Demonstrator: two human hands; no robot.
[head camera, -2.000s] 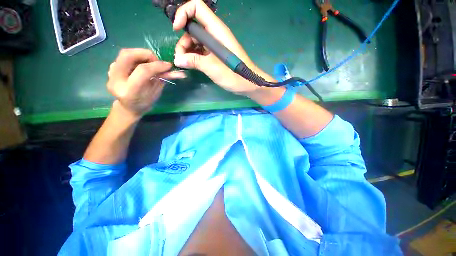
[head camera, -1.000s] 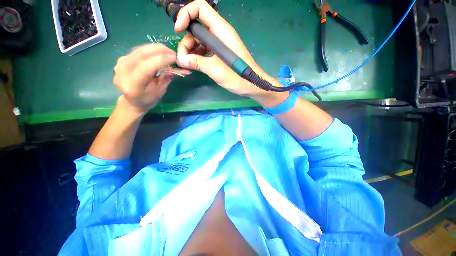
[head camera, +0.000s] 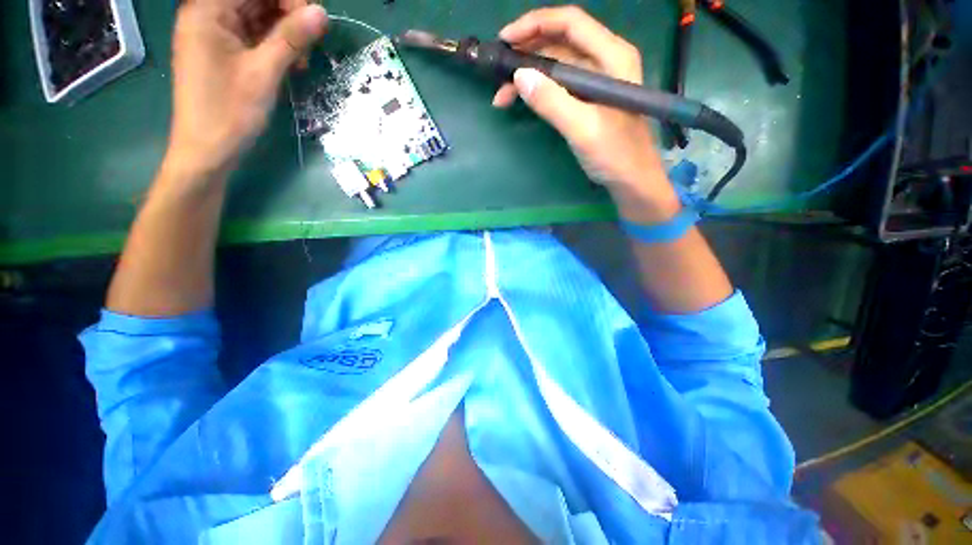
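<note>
A circuit board (head camera: 378, 117) lies on the green mat in front of me, its crowded face up, with silver and yellow connectors at its near edge. My right hand (head camera: 581, 101) holds the soldering iron (head camera: 618, 94) like a pen, its tip at the board's far edge. My left hand (head camera: 237, 80) pinches thin solder wire (head camera: 357, 21), which curves over toward the iron's tip. Whether wire and tip touch is too small to tell. The left hand's upper part is cut off by the top edge.
A white-rimmed parts tray (head camera: 130, 48) with dark parts stands at the upper left. Orange-and-black cutters (head camera: 746, 37) lie at the upper right. A blue cord (head camera: 842, 176) runs from the right wrist strap (head camera: 661, 226) to a black case (head camera: 927, 128).
My hands have moved apart from each other. The board now lies flat with its crowded face showing. The iron has swung so its tip points left at the board. The view has shifted slightly.
</note>
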